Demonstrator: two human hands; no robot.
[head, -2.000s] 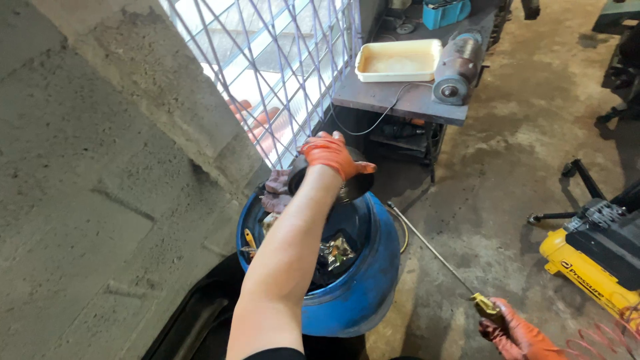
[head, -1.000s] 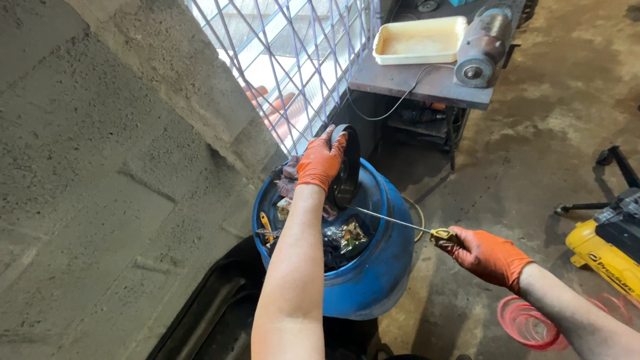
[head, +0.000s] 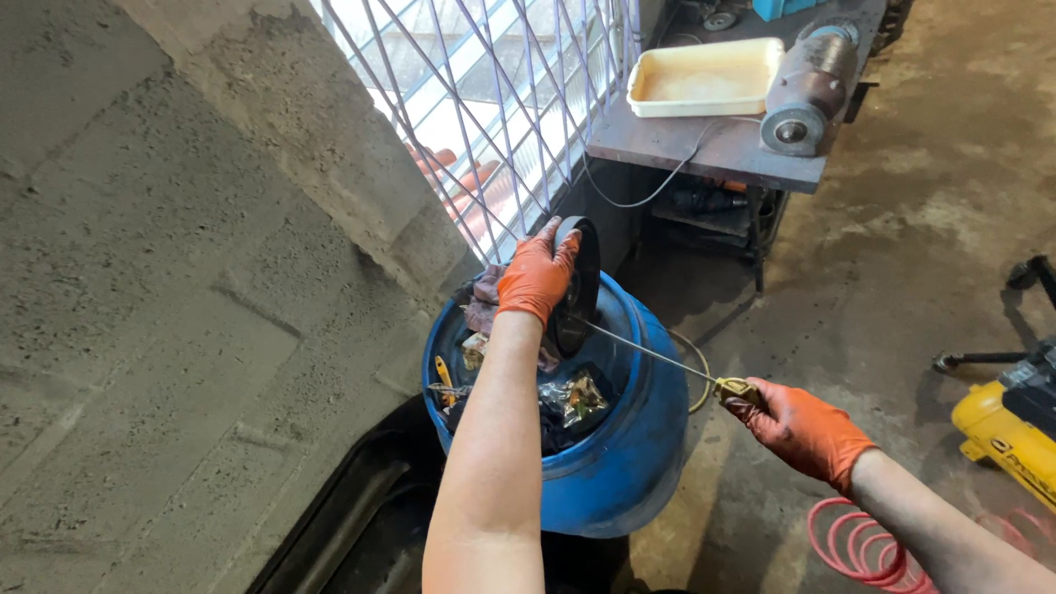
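Observation:
My left hand (head: 539, 276), in an orange glove, grips the rim of a round black part (head: 587, 276), tilted on edge over a blue plastic drum (head: 652, 396). What the part is, I cannot tell. My gloved right hand (head: 796, 425) holds the brass-coloured handle of an air blow gun (head: 737, 393). Its long thin metal tube (head: 652, 352) reaches left to the lower part of the black piece. Inside the drum lie dirty rags (head: 483, 309), crumpled clear plastic (head: 582, 396) and a yellow-handled tool (head: 445, 375).
Behind the drum, a workbench (head: 709, 153) bears a cream plastic tray (head: 701, 107) and a bench grinder (head: 804, 91). A barred window (head: 495, 91) and a block wall (head: 165, 289) stand at left. A yellow air compressor (head: 1002, 437) and coiled red hose (head: 866, 549) are at right.
My right hand has brought the blow gun up and left, its tube now at the black part. My left hand has turned that part more on edge above the drum.

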